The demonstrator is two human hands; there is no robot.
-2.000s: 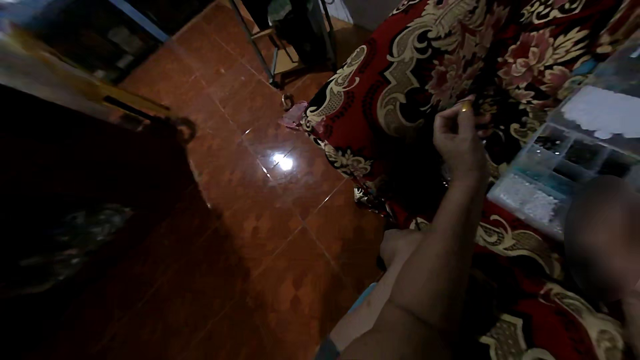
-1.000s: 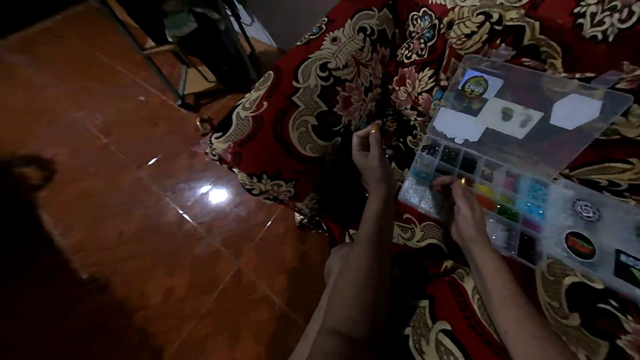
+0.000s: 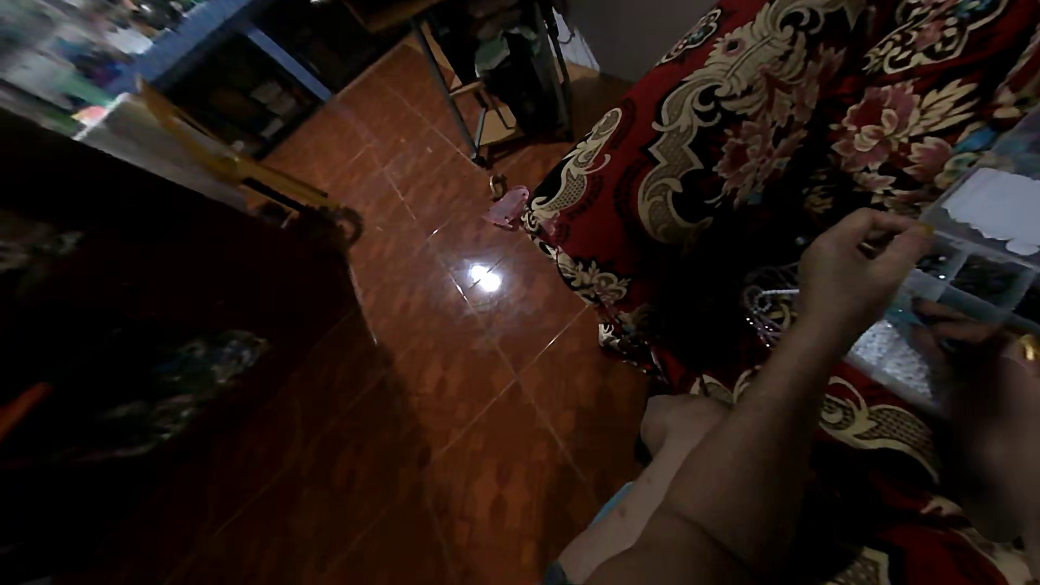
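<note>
My left hand (image 3: 857, 264) is raised beside a clear plastic compartment box (image 3: 942, 276), thumb and forefinger pinched together; whether something tiny sits between the tips cannot be made out. Strings of small beads (image 3: 772, 305) show just left of that wrist. Dark and blurred, my right hand (image 3: 975, 349) is over the near part of the box at the right edge, its fingers near a compartment of whitish beads (image 3: 894, 357). What it holds is hidden. A white paper piece (image 3: 995, 207) lies on the box's lid.
A red, floral-patterned cloth (image 3: 731, 146) covers the seat under the box. Left of it runs a tiled floor (image 3: 487, 366) with a pink object (image 3: 509, 207) by the cloth's edge. A metal-legged stand (image 3: 487, 106) is at the top; a wooden piece of furniture (image 3: 244, 171) is at upper left.
The view has swung left since one second ago, so much of the box is now out of frame. My right hand, clearly seen over the compartments then, is now blurred at the edge.
</note>
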